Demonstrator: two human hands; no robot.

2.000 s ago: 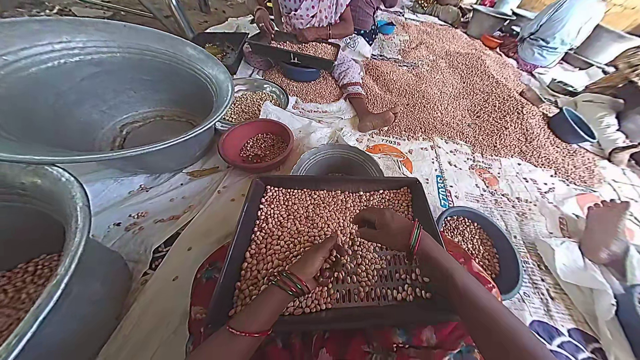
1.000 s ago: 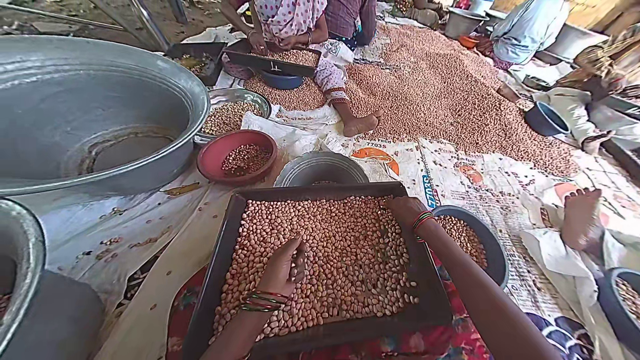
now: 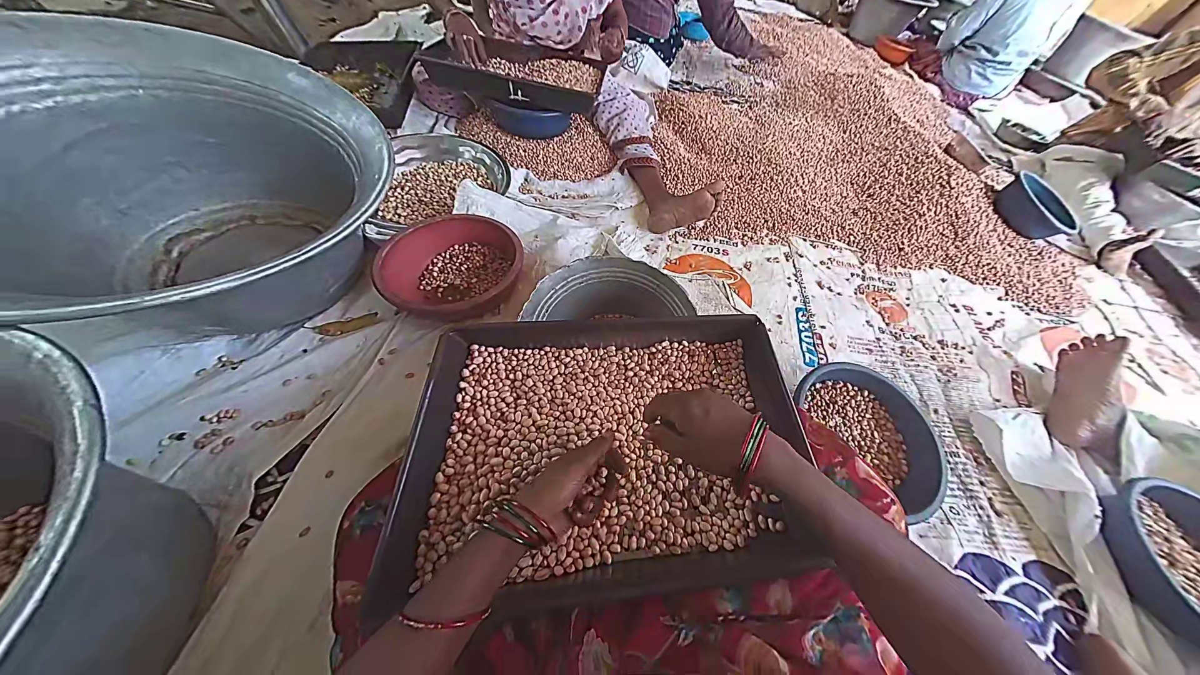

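Note:
A black plastic tray (image 3: pixel 764 375) rests on my lap, covered with a layer of pinkish-brown nuts or seeds (image 3: pixel 562 394). Low over the middle of the tray, my left hand (image 3: pixel 567 483) has its fingers bent near the nuts; whether it holds any is hidden. Just right of it, my right hand (image 3: pixel 698 431) is curled with fingertips down at the nuts, and its grip cannot be made out. Beyond the tray's far edge stands a grey basin (image 3: pixel 609 289). A blue-grey bowl (image 3: pixel 923 441) of nuts sits to the right, and a red bowl (image 3: pixel 394 272) holding nuts lies at the upper left.
Large metal tubs (image 3: pixel 361 187) stand at left. A metal dish (image 3: pixel 497 164) of nuts is beyond the red bowl. A large heap of nuts (image 3: pixel 844 159) spreads across printed sacks (image 3: pixel 844 281). Across from me a person holds a black tray (image 3: pixel 516 89); other people sit farther back. A bare foot (image 3: pixel 1087 389) is at right.
My right hand has moved from the tray's right edge in toward the middle, close to my left hand. The nuts cover slots that showed in the tray's floor two seconds ago.

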